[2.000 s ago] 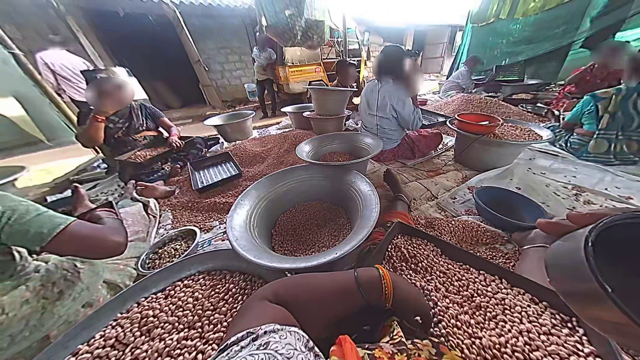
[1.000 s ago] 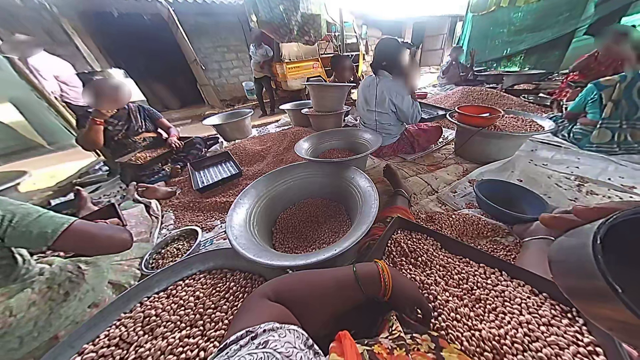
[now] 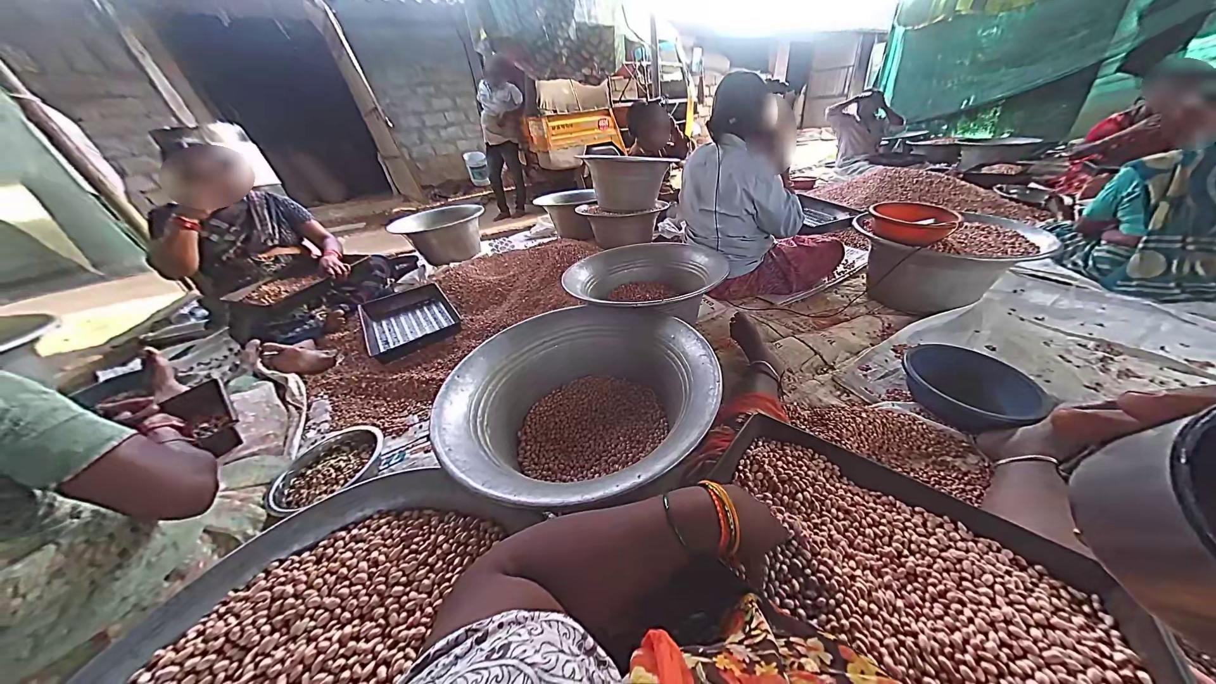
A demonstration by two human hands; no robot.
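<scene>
My left hand [image 3: 760, 537], with orange and dark bangles at the wrist, reaches from the lower middle into the near left side of a dark shallow tray [image 3: 997, 532]. The tray is heaped with pinkish-brown kernels [image 3: 912, 570] that look like shelled peanuts. The hand lies against these kernels; its fingers are mostly hidden, so its grip cannot be told. My right hand is not in view. At my left a wide metal basin [image 3: 228, 579] holds more such kernels, and ahead a metal basin with a flared rim [image 3: 475, 408] has kernels at its bottom.
At the right edge a co-worker's hand [image 3: 1092, 427] is beside a metal pot [image 3: 1130, 522], near a blue bowl [image 3: 969, 389]. A green-sleeved co-worker's arm [image 3: 142, 465] is at the left. Kernels cover the ground beyond the basins, with a black tray [image 3: 408, 323] there. Several people sit around.
A person in a pale pink shirt, standing at the far left before, is out of view. The green-sleeved co-worker's arm at the left has shifted, and a small dark tray shows beside it.
</scene>
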